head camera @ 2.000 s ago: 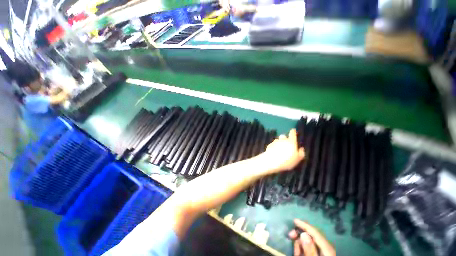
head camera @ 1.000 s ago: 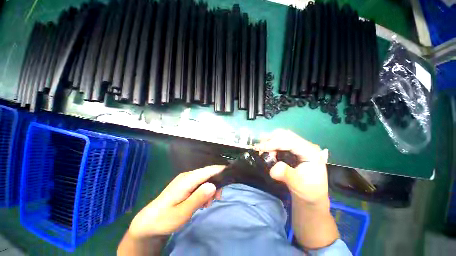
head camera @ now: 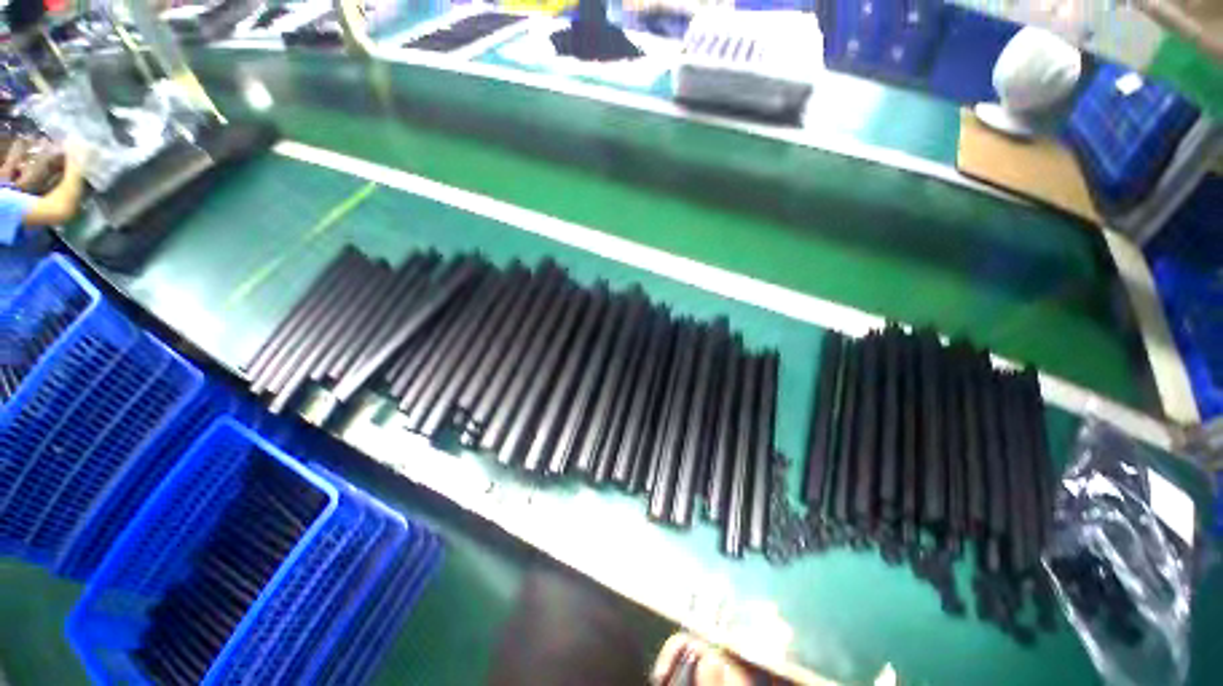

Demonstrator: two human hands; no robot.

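Observation:
Fingers of one hand, seemingly my right hand (head camera: 704,662), show at the bottom edge, mostly cut off. Something dark shows by the fingertips, but what it is and whether it is gripped cannot be told. My left hand is out of the picture. Black tubes lie side by side on the green bench in a wide left group (head camera: 577,382) and a narrower right group (head camera: 925,436). One tube (head camera: 402,335) lies slanted across others in the left group. Small black rings (head camera: 946,570) lie loose at the near ends of the right group.
A clear plastic bag (head camera: 1124,543) with black parts lies at the bench's right end. Blue baskets (head camera: 329,489) stand at lower left, with dark tubes inside. A green conveyor belt (head camera: 644,215) runs behind. Another person's arm (head camera: 61,201) shows at far left. A white round object (head camera: 1035,67) stands at the back right.
The view has tilted up from the lap to the bench and belt. Both hands showed at the lap a second ago; now only fingers of one remain at the bottom edge.

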